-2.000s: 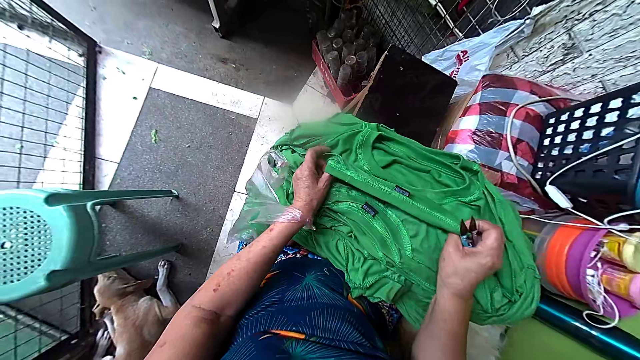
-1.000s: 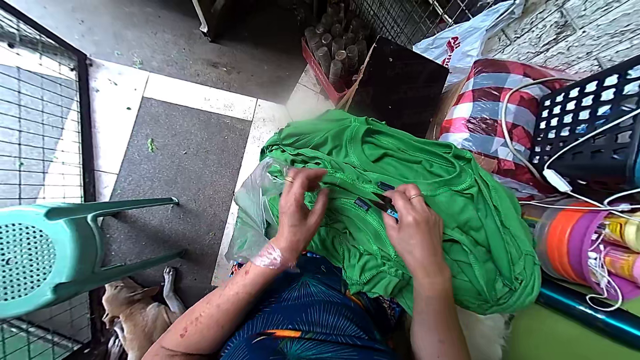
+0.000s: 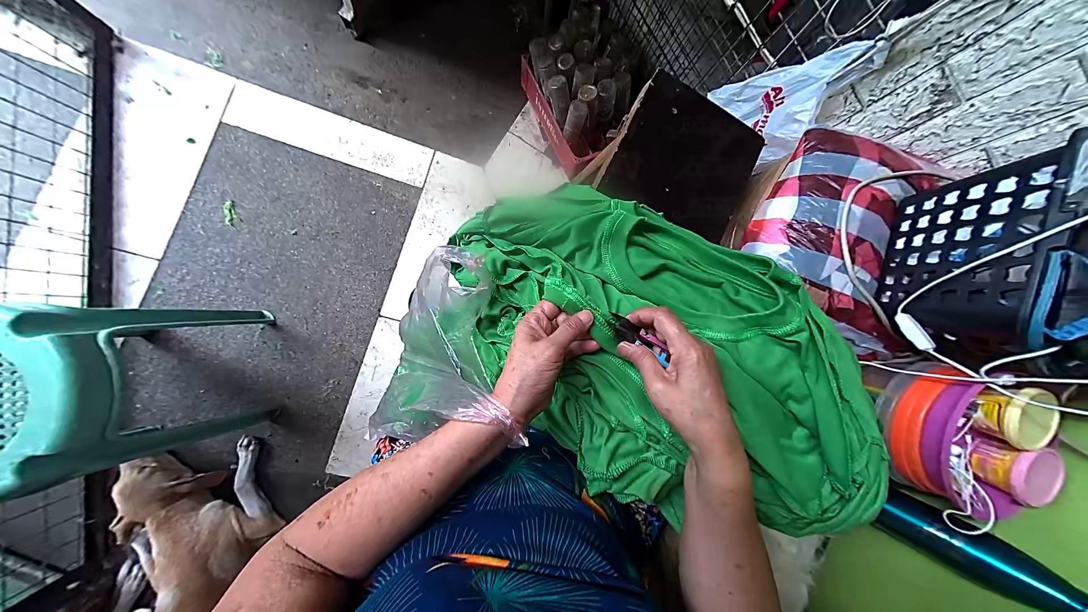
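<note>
A heap of green knit garments (image 3: 765,382) with overlocked seams lies across my lap. My left hand (image 3: 544,344) pinches a seamed edge of the green fabric between thumb and fingers; a clear plastic band circles that wrist. Just to its right, my right hand (image 3: 680,374) holds a small pair of thread snips (image 3: 639,337), their dark blades at the seam. My fingers partly hide the snips' body. A clear plastic bag (image 3: 433,357) lies against the left side of the heap.
At the left stand a green plastic stool (image 3: 51,391) and a lying dog (image 3: 195,535). Beyond the heap are a red crate (image 3: 552,127) of glass bottles and a dark box (image 3: 680,144). On the right are a black plastic basket (image 3: 960,246), white cables and stacked colourful containers (image 3: 935,433).
My left hand, raised with fingers apart one second ago, now grips the fabric edge. My right hand has come left along the garment since two seconds ago, with the snips in it.
</note>
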